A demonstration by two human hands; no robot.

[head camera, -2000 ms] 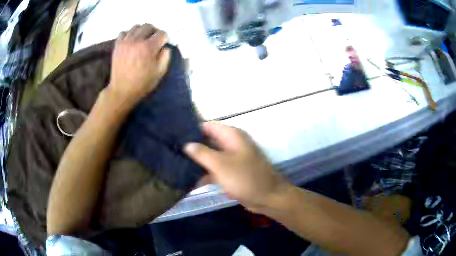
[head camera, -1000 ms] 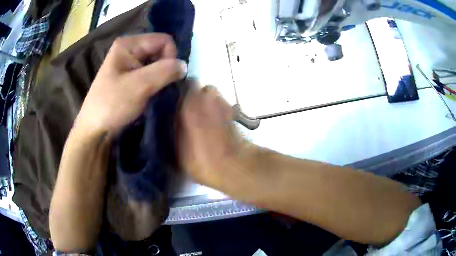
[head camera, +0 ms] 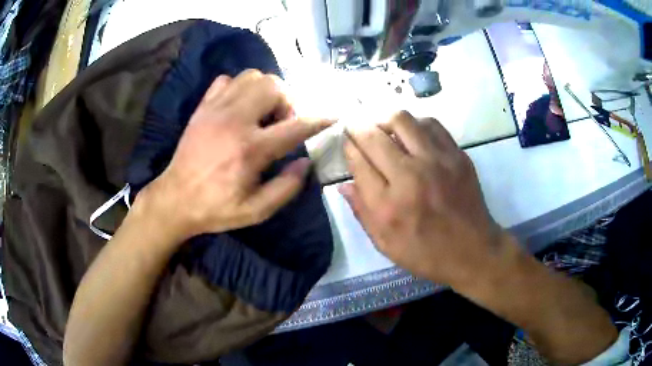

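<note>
A brown garment body (head camera: 71, 136) with a gathered navy waistband (head camera: 250, 275) lies on the left of the white machine table. A white drawcord (head camera: 109, 211) loops out beside my left wrist. My left hand (head camera: 232, 154) lies on the waistband, index finger stretched right, thumb on the navy cloth. My right hand (head camera: 422, 182) is on the table to its right, fingertips near the left index tip, just in front of the sewing machine head (head camera: 379, 25). Glare hides what lies between the fingertips, so I cannot tell whether either hand pinches something.
A phone (head camera: 540, 107) lies right of the machine. Tweezers (head camera: 599, 123) and small tools with orange and yellow handles (head camera: 620, 123) lie at the far right. A grey measuring scale (head camera: 364, 292) edges the table front. Dark cloth with white cords is at the lower right.
The waistband has been spread into a wide curved opening, where it was bunched before. My right hand has moved right and up, off the waistband, towards the machine. My left hand has moved slightly right and down.
</note>
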